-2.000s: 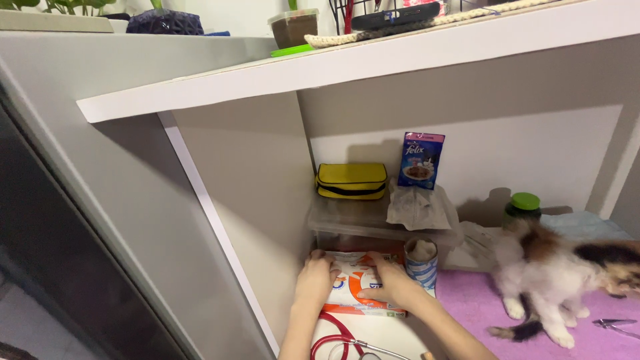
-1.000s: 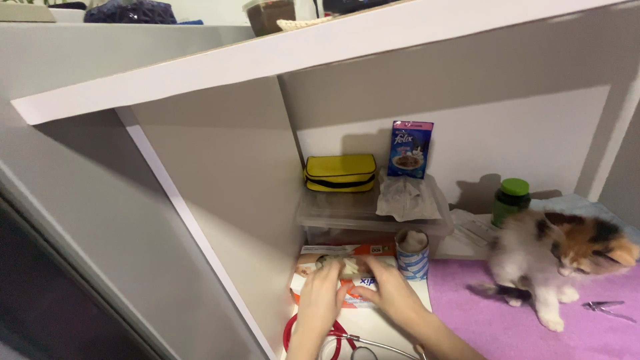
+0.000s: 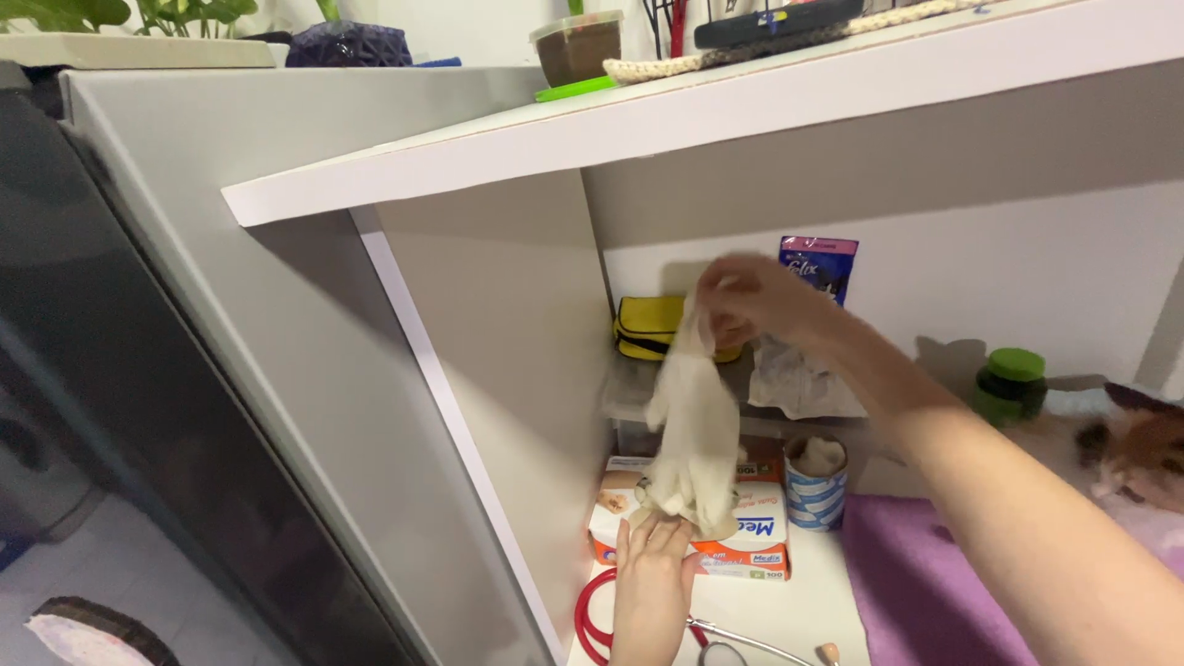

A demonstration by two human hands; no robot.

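A whitish disposable glove (image 3: 694, 416) hangs from my right hand (image 3: 740, 301), which is raised over the glove box and pinches the glove near its top. Its lower end hangs at the box opening; whether it is fully out, I cannot tell. My left hand (image 3: 655, 555) lies on the front of the white and orange cardboard glove box (image 3: 763, 504), fingers near the opening, holding nothing. A red stethoscope (image 3: 592, 620) lies in front of the box, partly behind my left wrist. Right of the box stands a blue-and-white can (image 3: 816, 495) with cotton-like material inside.
Behind are a clear plastic container (image 3: 629, 393), a yellow zip case (image 3: 647, 324) and a Felix pouch (image 3: 821, 264). A green-lidded jar (image 3: 1013, 379) stands to the right. A calico kitten (image 3: 1142, 453) is by the purple towel (image 3: 902, 573). A white shelf edge (image 3: 647, 134) crosses above.
My right hand has risen from the box with a glove, while my left hand stays on the box. The kitten, seen whole before, is now partly cut off at the right edge.
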